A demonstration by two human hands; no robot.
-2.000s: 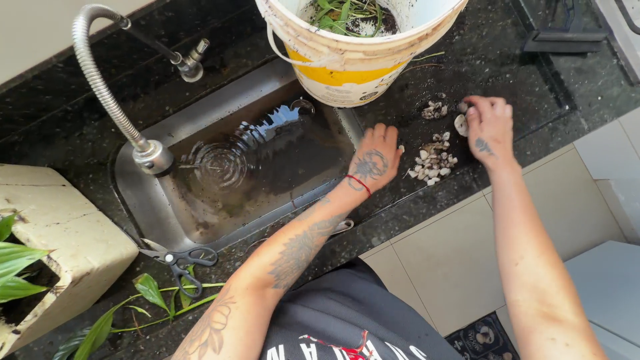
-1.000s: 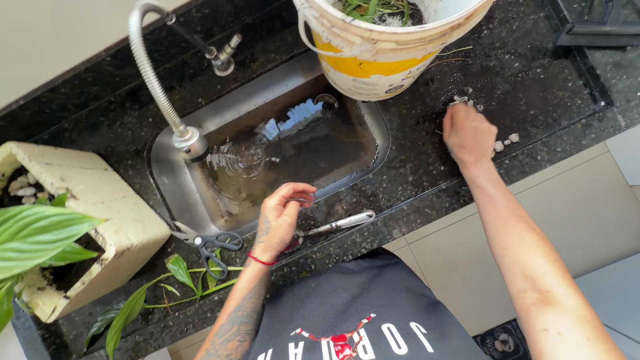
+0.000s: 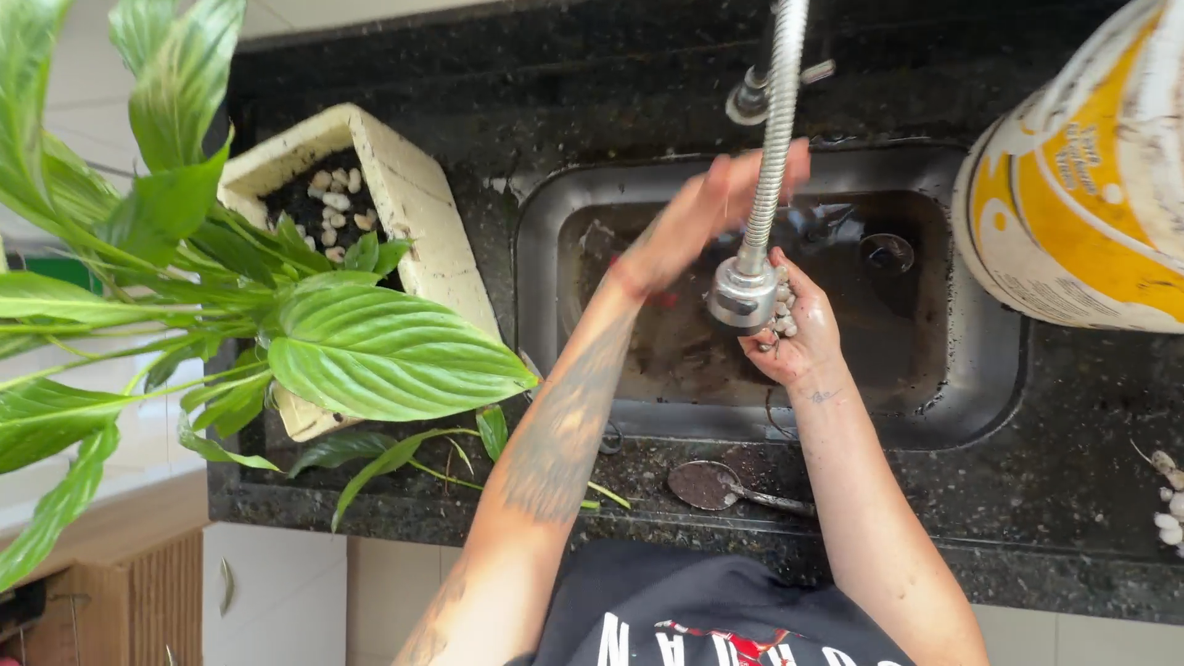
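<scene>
My right hand (image 3: 803, 335) is cupped around a small pile of pebbles (image 3: 784, 310) over the sink (image 3: 980, 388), just beside the faucet's spray head (image 3: 743, 294). My left hand (image 3: 708, 217), blurred, reaches behind the flexible metal faucet hose (image 3: 775, 139); its fingers look extended, with nothing seen in them. Murky water (image 3: 684, 370) stands in the basin. On the counter edge below lies a dirty metal spoon (image 3: 708, 486), its handle running toward my right forearm.
At left, a peace-lily-like plant (image 3: 398, 347) spreads over a cream planter (image 3: 430, 231) holding soil and pebbles (image 3: 333, 199). A dirty white and yellow bucket (image 3: 1082, 203) stands right of the sink. More pebbles (image 3: 1170, 518) lie at the right edge. Cut leaves (image 3: 388, 467) lie near the counter's front.
My right hand has moved from the counter pebbles to over the sink, now holding some. My left hand has gone from the sink's front edge to the faucet. The view has swung left.
</scene>
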